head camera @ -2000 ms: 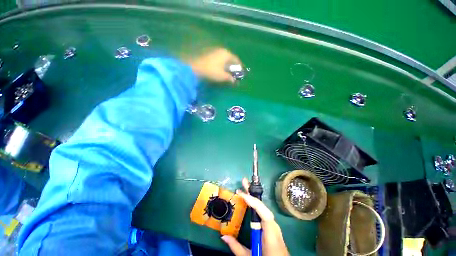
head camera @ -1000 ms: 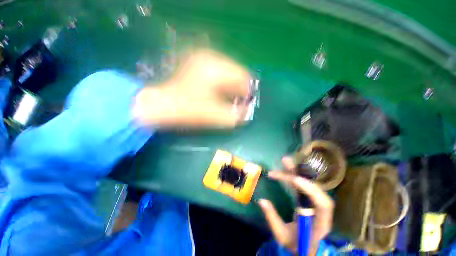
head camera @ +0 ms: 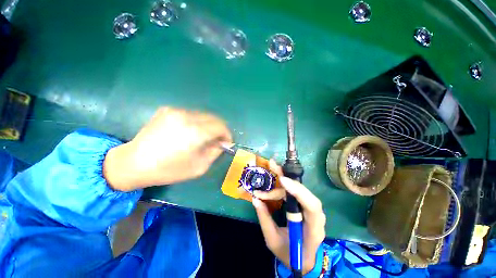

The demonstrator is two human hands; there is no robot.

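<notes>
The orange fixture (head camera: pixel 234 179) lies near the front edge. A round silvery workpiece (head camera: pixel 258 179) now sits in its dark seat. My right hand (head camera: pixel 296 217) holds the soldering iron (head camera: pixel 294 228) upright in the picture, tip pointing away from me. Its thumb and a fingertip are at the fixture's near right side, at the workpiece's rim. My left hand (head camera: pixel 174 146), slightly blurred, is left of the fixture, its fingertips closed on a slim grey strip (head camera: pixel 228 149). I cannot tell if this is tweezers or solder wire.
The brown pot with solder bits (head camera: pixel 333 163) stands right of the iron, with the worn brown box (head camera: pixel 402 201) beside it. The black fan (head camera: pixel 389 122) is behind them. Clear round pieces (head camera: pixel 280 48) and silvery workpieces (head camera: pixel 422 36) lie further back.
My left hand has come back from the far side to the fixture. The empty seat now holds a workpiece. My right hand, still holding the iron, has moved in against the fixture. The view has shifted.
</notes>
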